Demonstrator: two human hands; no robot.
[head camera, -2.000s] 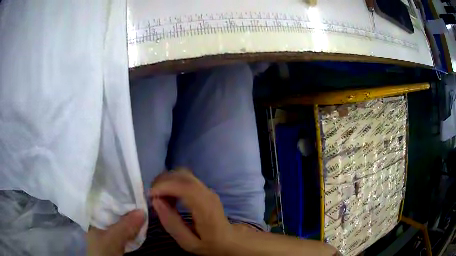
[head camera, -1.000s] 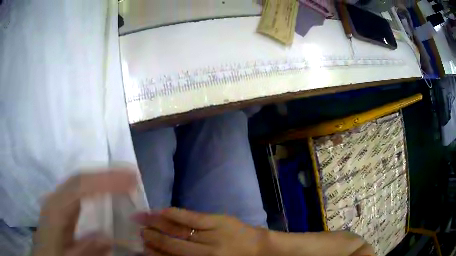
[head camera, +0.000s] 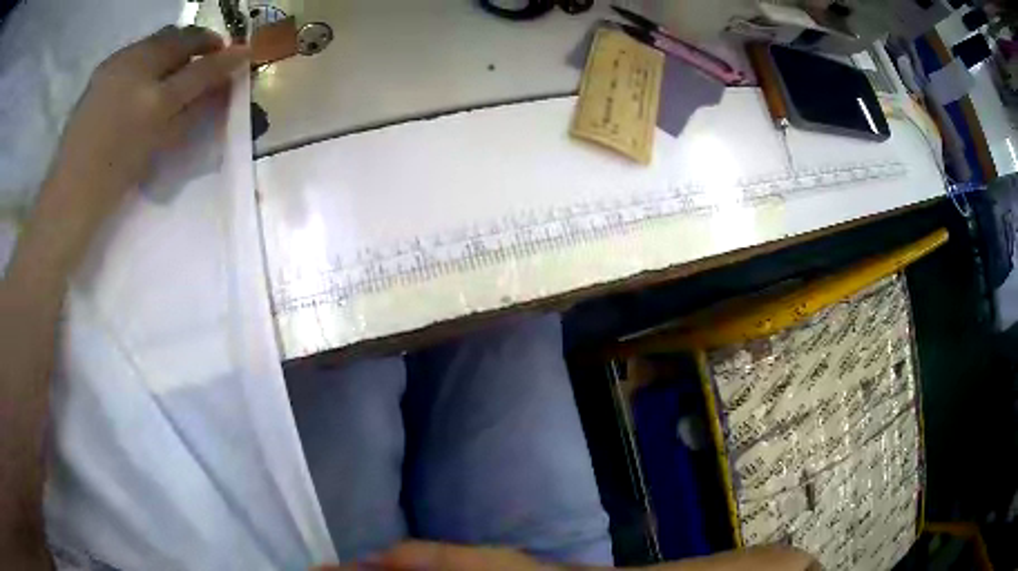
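A large white cloth (head camera: 167, 323) fills the left side, runs over the table edge and hangs down beside my lap. A narrow folded strip (head camera: 255, 368) runs along its right side. My left hand (head camera: 151, 117) is at the upper left, its bent fingers holding the cloth's edge close to small metal machine parts (head camera: 232, 17). A copper-brown plate (head camera: 274, 40) with a round silver screw (head camera: 315, 38) sits just right of the fingertips. My right hand (head camera: 447, 557) is mostly cut off by the bottom edge, by the cloth's lower right edge; its fingertips are hidden.
On the white table (head camera: 424, 167) are a yellow ticket (head camera: 620, 95) on a grey-purple scrap (head camera: 687, 100), pink snips (head camera: 692, 54), a wooden-handled tool (head camera: 770, 84), a black phone (head camera: 828, 89) and black loop handles (head camera: 519, 7). A yellow-framed rack (head camera: 720, 446) stands right of my lap.
My left hand has moved from the lower cloth up to the machine parts. My right hand has dropped mostly out of the bottom. The view now shows more of the table.
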